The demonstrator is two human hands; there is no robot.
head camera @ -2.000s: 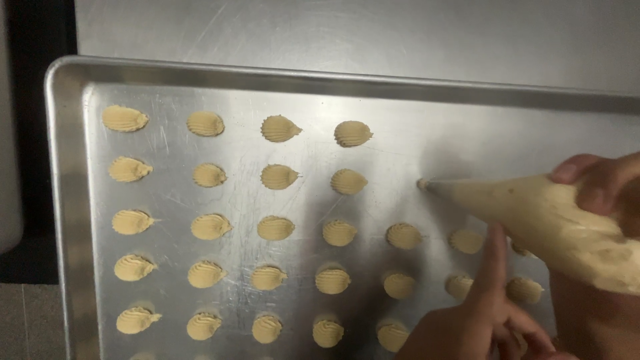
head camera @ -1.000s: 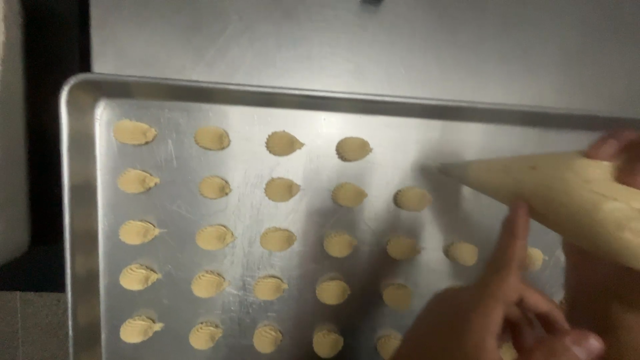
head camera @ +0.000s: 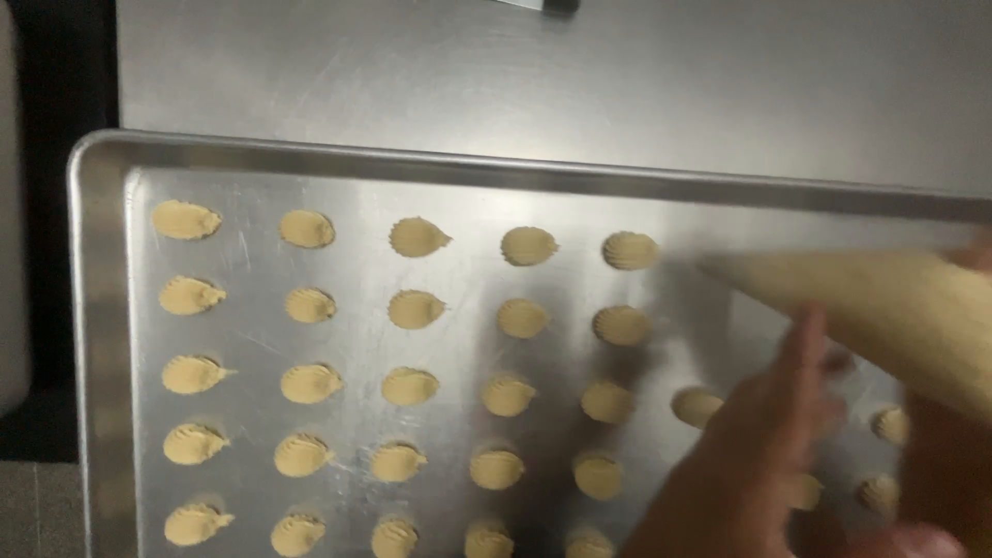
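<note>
A piping bag (head camera: 876, 298) filled with pale batter slants in from the right, its blurred tip over the metal sheet pan (head camera: 480, 167). My right hand (head camera: 973, 252) grips the bag at the right edge, mostly out of frame. Below the bag, my left hand (head camera: 759, 442) has its index finger raised against or close to the bag's underside; its other fingers are blurred and it holds nothing visible. Ridged ovals of piped batter (head camera: 529, 245) lie in rows on the pan, the top row's rightmost mound (head camera: 631, 250) just left of the tip.
The pan rests on a stainless steel table (head camera: 387, 77). A partly seen object with a dark end (head camera: 559, 6) lies at the top edge. Beyond the table's left side are a dark gap and a pale surface (head camera: 12, 217), with tiled floor (head camera: 39, 508) at lower left.
A mound has been added at the right end of the second row, then another in the top row. The bag's tip has moved up toward the pan's far rim, with both hands following.
</note>
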